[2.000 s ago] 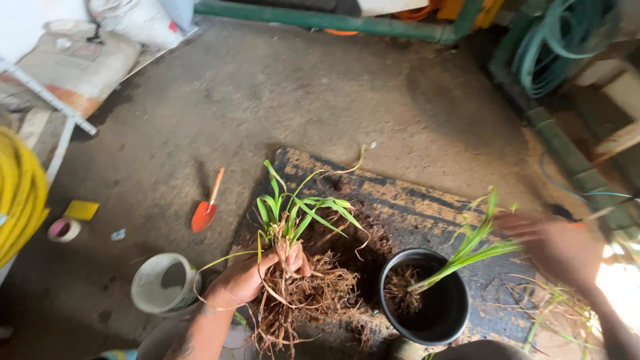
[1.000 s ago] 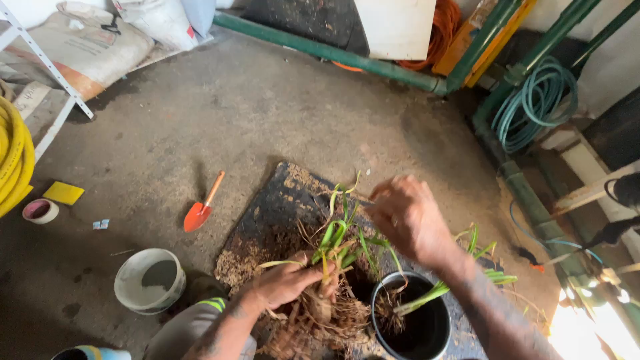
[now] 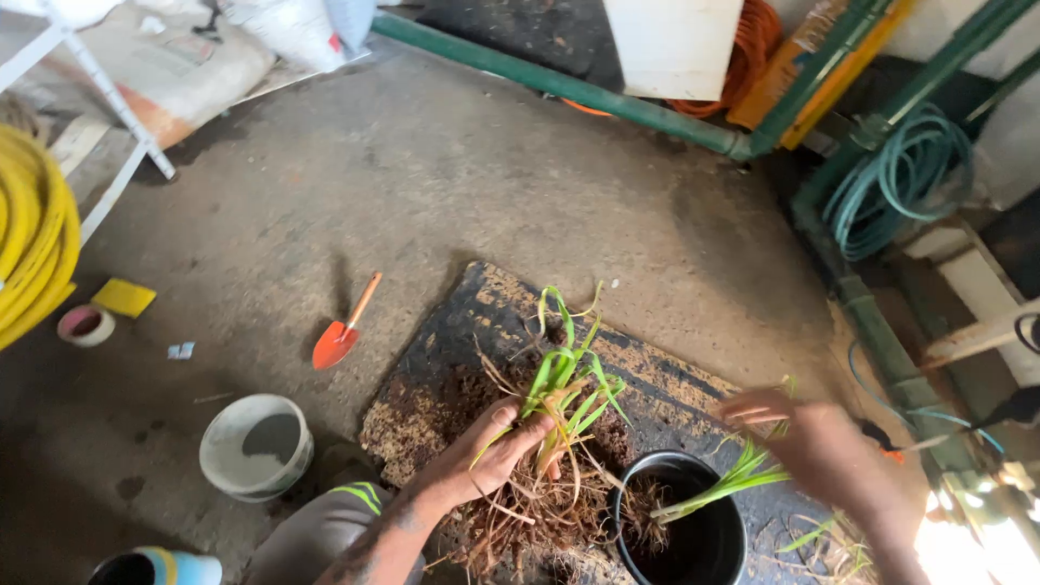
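Observation:
My left hand (image 3: 497,443) grips a clump of green-leaved plants (image 3: 569,374) at the base of the leaves, above a tangled mass of brown roots (image 3: 520,512). To the right stands a black plastic pot (image 3: 723,540), with another leafy plant (image 3: 715,491) leaning out over its rim, roots inside. My right hand (image 3: 821,447) is blurred beyond the pot's right side, over that plant's leaf tips; whether it holds anything is unclear. Beneath lies a worn board (image 3: 650,390) scattered with dark soil (image 3: 471,390).
An orange hand trowel (image 3: 337,341) and a white bucket (image 3: 256,447) are on the concrete floor at left. Coiled yellow hose (image 3: 36,236), a tape roll (image 3: 85,325) and a ladder leg (image 3: 114,89) lie farther left. Green pipes (image 3: 552,81) and a teal hose (image 3: 898,183) border the work area.
My right hand has moved away from the held clump, out to the right past the black pot. My left hand keeps its grip on the clump.

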